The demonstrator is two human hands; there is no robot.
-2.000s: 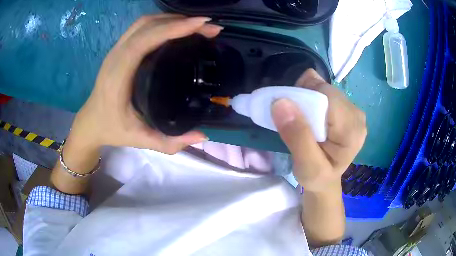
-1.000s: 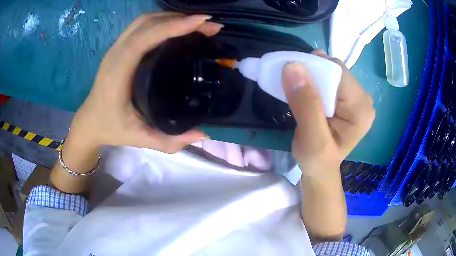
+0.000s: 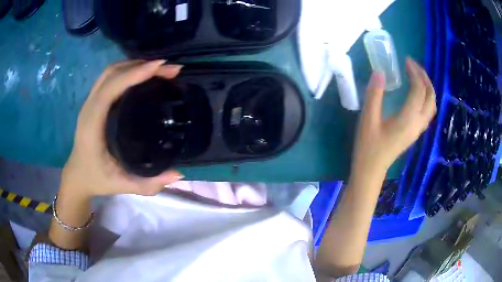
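A two-well black housing (image 3: 217, 148) lies on the green mat in front of me. A round black part (image 3: 146, 126) sits raised over its left end. My left hand (image 3: 118, 129) grips that end, thumb and fingers around the round part. The right well is uncovered, with a small pale square inside. My right hand (image 3: 393, 115) is open and empty, its fingertips spread around the lower end of the clear liquid bottle (image 3: 383, 58); contact cannot be told. The white glue bottle (image 3: 344, 81) lies by the wiping cloth (image 3: 325, 33).
Another two-well housing (image 3: 203, 47) lies just beyond, with a small white label in one well. Loose black covers (image 3: 80, 16) are at the upper left. Blue trays (image 3: 435, 82) with rows of black parts stand at the right. A striped yellow-black floor line is at lower left.
My right hand has let go of the white glue bottle, now lying by the cloth, and moved right to the clear bottle. The view has shifted; my left hand keeps its grip.
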